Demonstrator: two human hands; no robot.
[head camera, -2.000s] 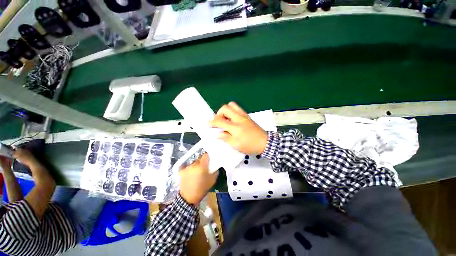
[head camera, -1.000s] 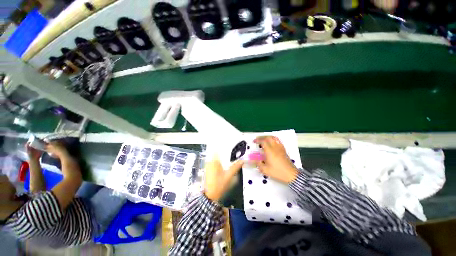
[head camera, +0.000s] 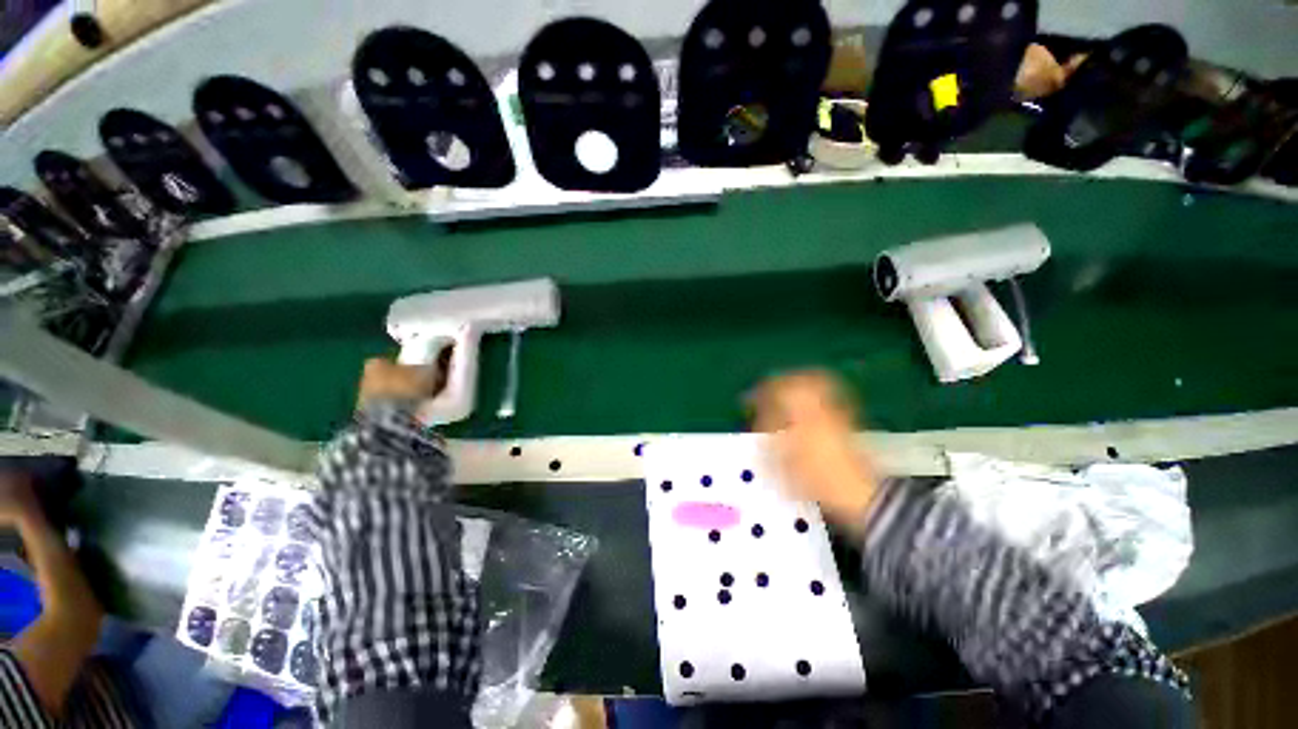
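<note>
My left hand (head camera: 403, 382) is closed around the bracket foot of a white bullet camera (head camera: 477, 306) at the left of the green belt; its thin cable hangs down. My right hand (head camera: 809, 427) is blurred at the top edge of the dotted sticker sheet (head camera: 755, 627); its fingers and anything in them cannot be made out. A pink tool (head camera: 708, 514) lies on the sheet's upper left part. Another white bullet camera (head camera: 975, 261), with a black face at its left end, rests on the belt at the right.
Spare sticker sheets (head camera: 245, 577) lie at left, partly behind my left sleeve, beside a clear plastic bag (head camera: 534, 598). A white cloth (head camera: 1096, 527) lies at right. A pale rail (head camera: 570, 459) edges the belt. Black faceplates (head camera: 589, 107) line the shelf. A person's arm (head camera: 57, 584) shows lower left.
The camera worked on in front of me is gone from there; one with a black face now sits on the belt at right. My left hand has moved to the left camera. The pink tool was released.
</note>
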